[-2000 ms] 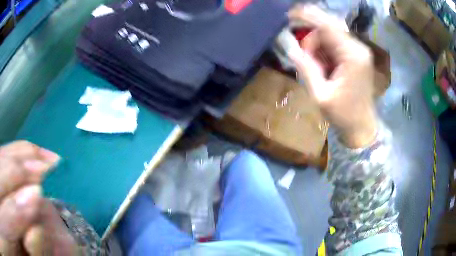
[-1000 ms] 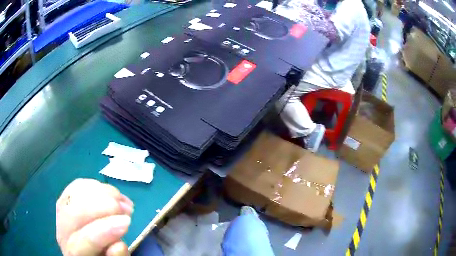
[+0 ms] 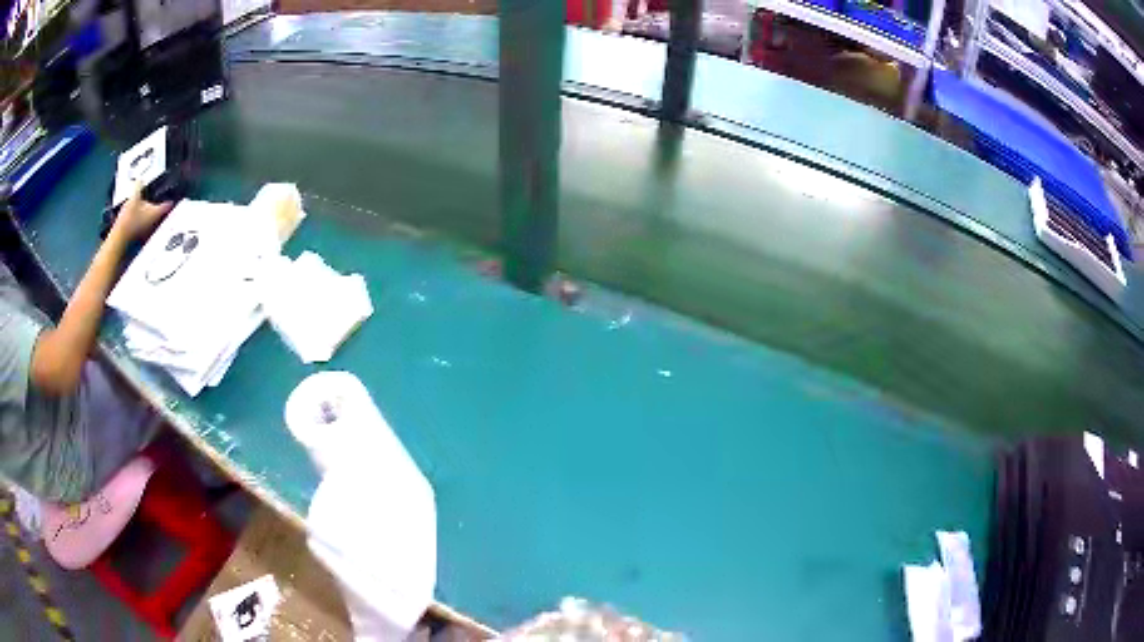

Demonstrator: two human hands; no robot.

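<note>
Neither of my hands is in view. A blurred patterned patch, seemingly my sleeve (image 3: 590, 622), is cut off by the bottom edge. A white paper roll (image 3: 329, 404) lies at the bench's near left edge, its strip (image 3: 376, 514) trailing over the edge. The stack of black box blanks (image 3: 1066, 539) is cut off at the lower right. Crumpled white scrap paper (image 3: 943, 589) lies beside it on the green bench (image 3: 677, 464).
At the left, another person's hand (image 3: 141, 216) is at a black tray with a white leaflet (image 3: 141, 163). Near it are a white manual stack (image 3: 188, 270) and folded papers (image 3: 316, 305). A green post (image 3: 532, 138) stands by the conveyor (image 3: 778, 263). A red stool (image 3: 188, 533) is lower left.
The view has swung left along the bench. The blanks moved from the middle to the right edge, my hands left the picture, and the roll and the other person's arm came into view.
</note>
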